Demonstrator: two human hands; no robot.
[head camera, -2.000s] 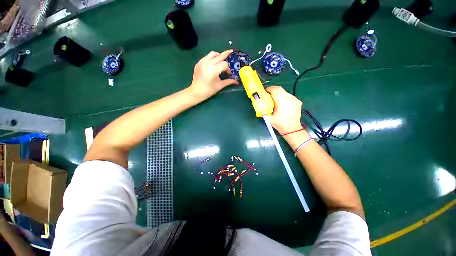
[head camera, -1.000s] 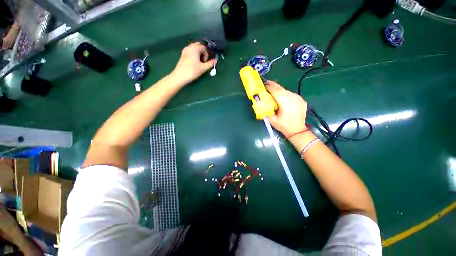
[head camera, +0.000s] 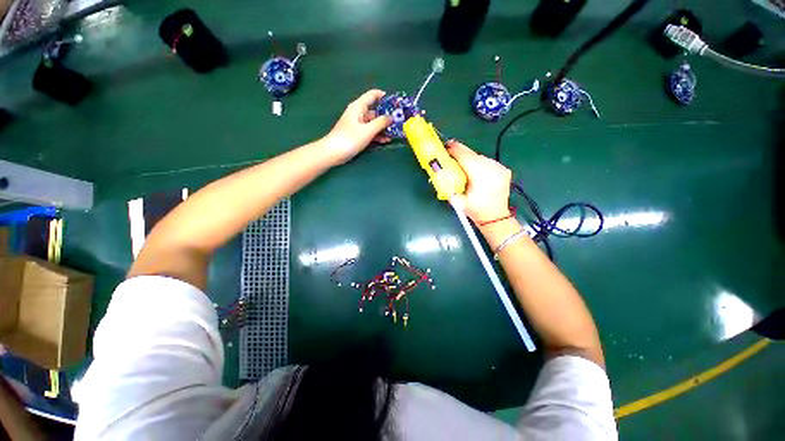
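My left hand (head camera: 357, 127) holds a round blue-and-white circuit board assembly (head camera: 397, 113) by its left edge, above the green bench. A pale lead with a plug end sticks up from it. My right hand (head camera: 482, 179) grips the yellow hot glue gun (head camera: 435, 159), its nozzle end at the lower right edge of the disc. Whether the tip touches cannot be told. A long translucent glue stick (head camera: 492, 274) sticks out of the gun's rear toward me.
More round boards (head camera: 492, 101) and black cylindrical housings (head camera: 192, 40) stand along the far side. A small red-and-black wire pile (head camera: 392, 288), perforated strip (head camera: 265, 293) and coiled black cord (head camera: 568, 220) lie nearer. An open cardboard box (head camera: 45, 312) is at left.
My left hand has moved from a dark, blurred part at the left back to a disc at the nozzle. The two discs beside the gun now lie farther right of it.
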